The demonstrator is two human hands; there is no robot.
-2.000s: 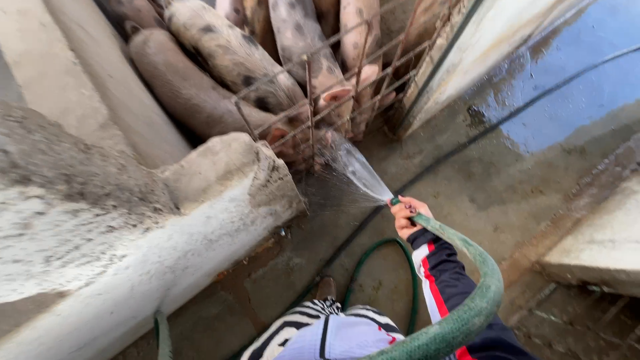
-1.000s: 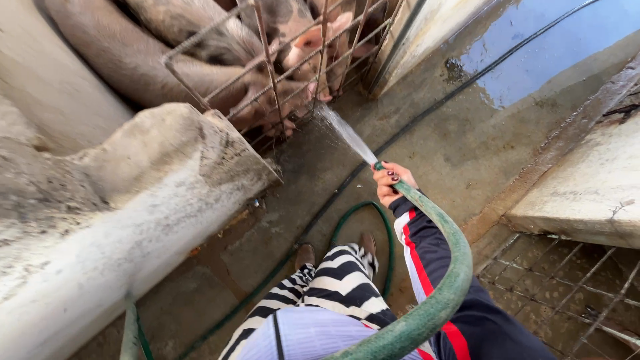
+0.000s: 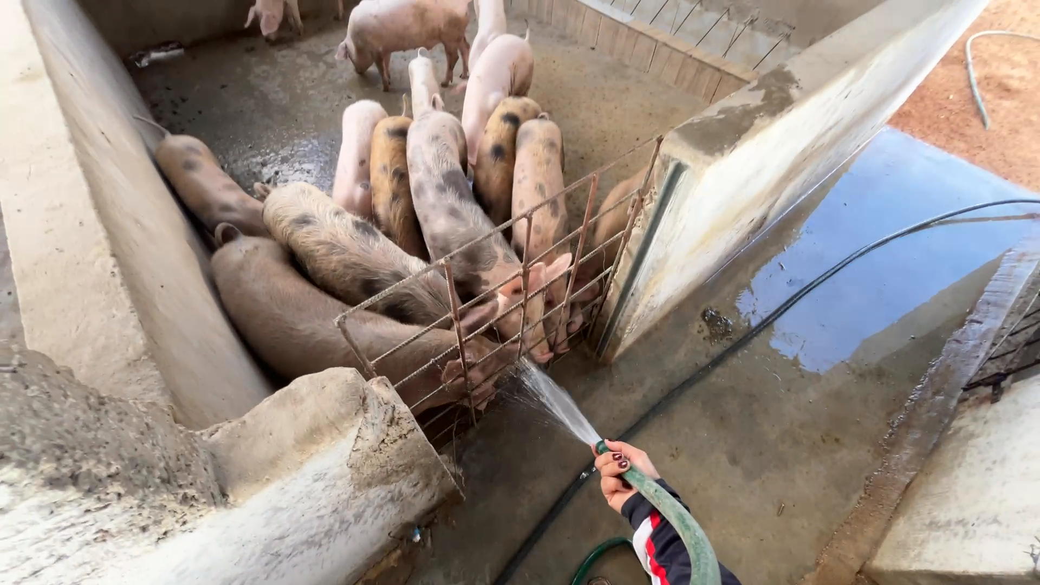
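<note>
My right hand [image 3: 622,474] is closed around the end of a green hose [image 3: 678,520] at the lower middle right, in a dark sleeve with red and white stripes. A spray of water [image 3: 559,404] leaves the hose toward a rusty rebar gate [image 3: 457,323]. Several pigs crowd behind the bars; a spotted pig [image 3: 455,211] has its snout at the gate, and a brown pig [image 3: 317,313] has its head low beside it, where the spray reaches. My left hand is out of view.
A rough concrete wall [image 3: 325,455] ends at the gate's left, and another wall [image 3: 731,162] stands at its right. A black hose [image 3: 731,349] crosses the wet floor, which has a bluish puddle [image 3: 861,260]. More pigs, among them a pink pig [image 3: 406,32], stand farther back.
The view has tilted up, showing more of the pen. My right hand still holds the hose, with water running toward the gate in all frames.
</note>
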